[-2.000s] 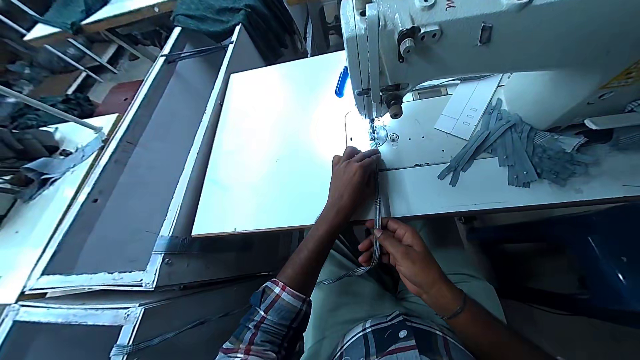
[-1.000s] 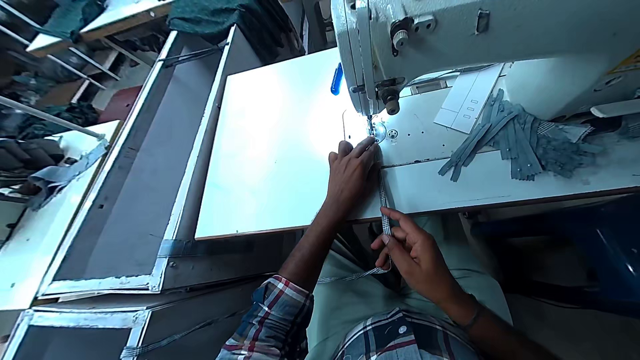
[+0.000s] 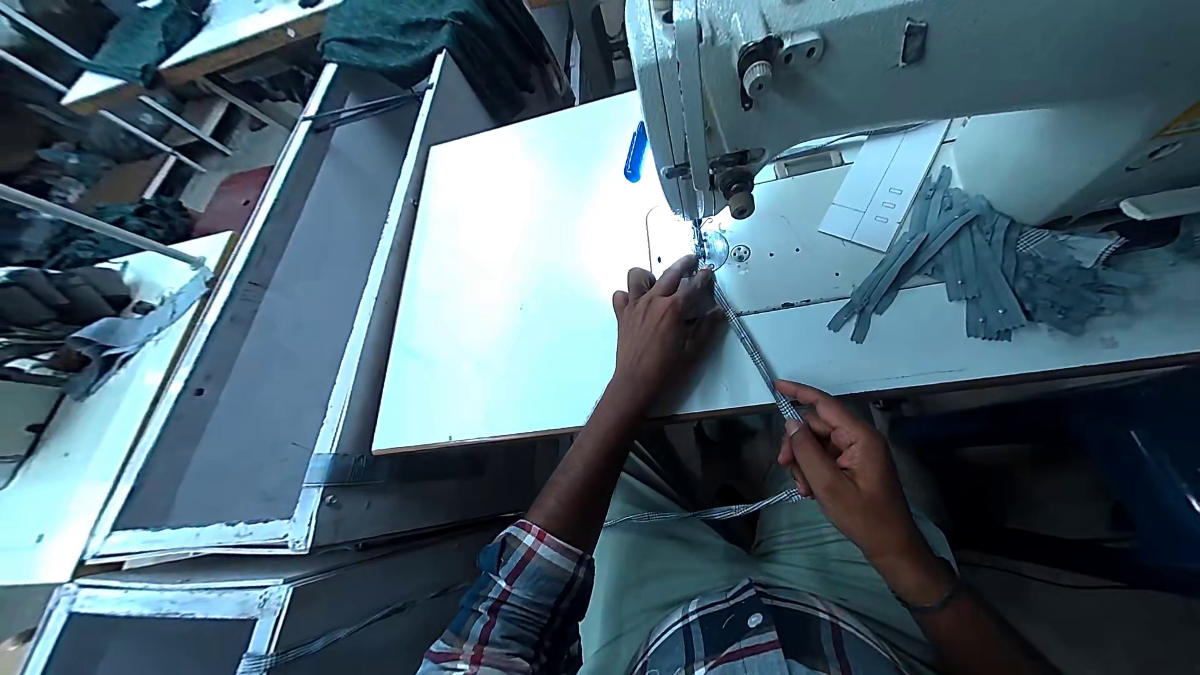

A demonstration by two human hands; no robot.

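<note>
A long, narrow checked fabric strip (image 3: pixel 750 349) runs from the needle area of a white industrial sewing machine (image 3: pixel 844 70) down over the table edge. My right hand (image 3: pixel 844 459) grips the strip between thumb and fingers just off that edge, and its tail trails left across my lap. Close to the presser foot (image 3: pixel 699 246), my left hand (image 3: pixel 661 323) lies on the table, fingertips at the strip's upper end; whether they pinch it or only press it down is hard to see. The fingers partly hide the strip there.
Grey-blue fabric strips (image 3: pixel 994 262) lie in a pile right of the needle, beside a white marked card (image 3: pixel 886 183). A blue pen-like object (image 3: pixel 636 152) rests behind the needle's left side. A grey trough with a white-painted frame (image 3: pixel 361 319) borders the white tabletop (image 3: pixel 506 281).
My right hand has moved right and away from my left hand, still gripping the strip, which now slants to the right instead of hanging nearly straight. The left hand stays near the presser foot.
</note>
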